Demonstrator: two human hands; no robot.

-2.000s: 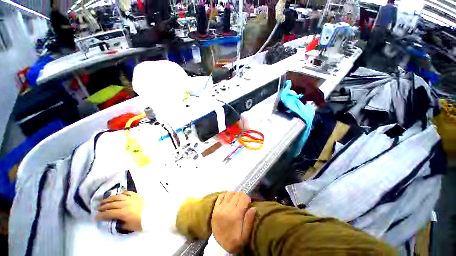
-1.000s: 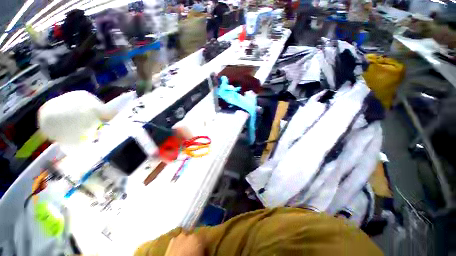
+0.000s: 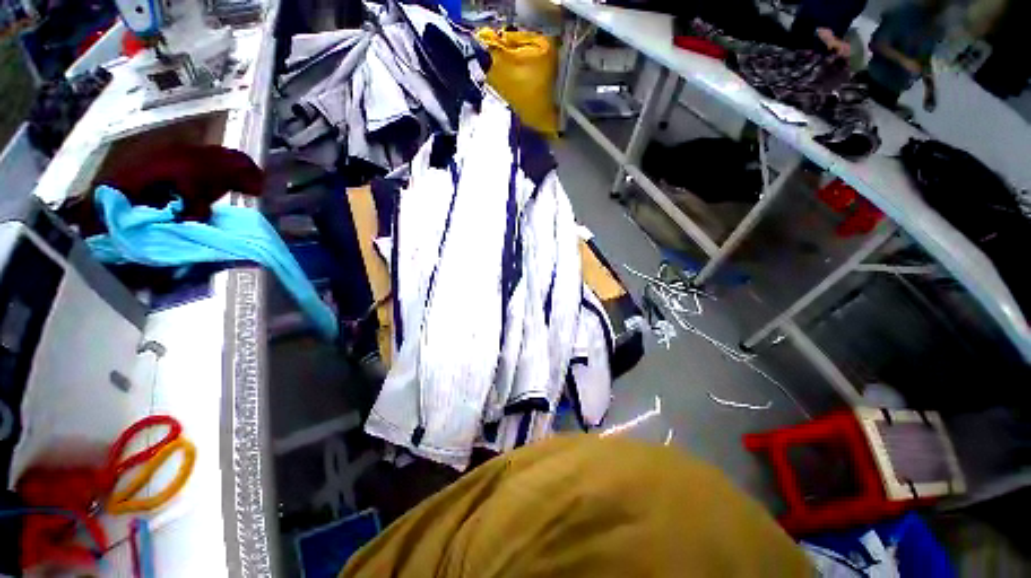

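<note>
A heap of white garment panels (image 3: 464,294) with navy bands lies right of the table, over cardboard. Its near end hangs close to my brown sleeve (image 3: 577,508), which fills the bottom centre. Neither of my hands shows; whatever lies beyond the sleeve is hidden or out of the picture. Scissors with red and orange loops (image 3: 152,465) lie on the white sewing table (image 3: 192,384) at the lower left, beside a red item (image 3: 51,508). Part of the machine head (image 3: 23,305) shows at the left edge.
A light blue cloth (image 3: 204,239) hangs over the table edge. Another machine (image 3: 175,68) stands behind. A yellow sack (image 3: 522,79) stands past the heap. A red stool (image 3: 808,474) and loose white threads are on the floor. Another person's hand (image 3: 834,43) shows at the far right table.
The view has swung to the right. The garment heap has moved to the centre, and the machine's needle area has left the picture. Both hands, seen earlier, no longer show.
</note>
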